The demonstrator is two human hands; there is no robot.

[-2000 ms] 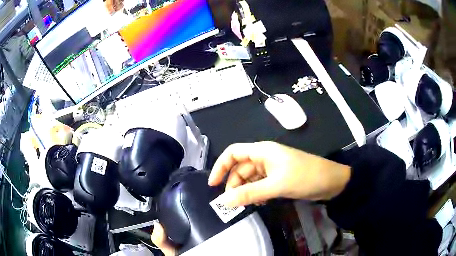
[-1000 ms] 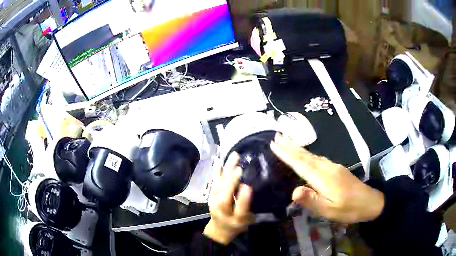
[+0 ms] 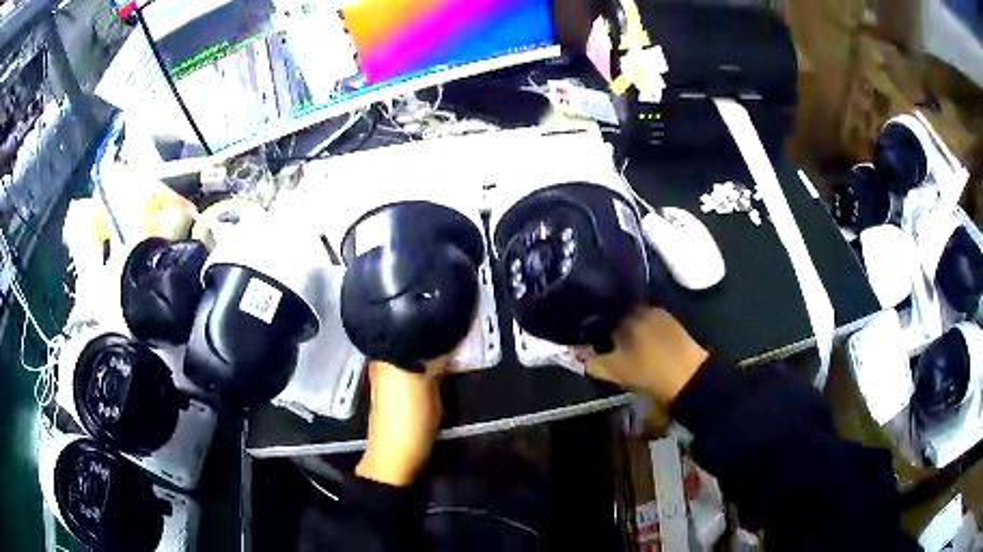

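Two PTZ dome cameras stand side by side near the bench's front edge. The right camera (image 3: 571, 264) shows its lens and a ring of pale dots, with a white label on its head's upper right side. The left camera (image 3: 412, 286) has its lens hidden and a white label at the upper left of its black head. My left hand (image 3: 401, 418) reaches up under the left camera's head and holds it, fingers hidden. My right hand (image 3: 653, 354) holds the lower right of the right camera, fingertips partly hidden.
More cameras (image 3: 246, 334) stand at left, one with a QR label. Behind are the keyboard (image 3: 453, 173), monitor (image 3: 453, 38) and mouse (image 3: 684, 248). Small white bits (image 3: 731, 202) and a long white strip (image 3: 778, 216) lie at right. Cameras (image 3: 943, 372) fill the far right.
The labelled camera has gone from my hands' hold in front onto the bench, its lens now showing. My left hand has moved to the neighbouring camera, whose head has turned and shows a label.
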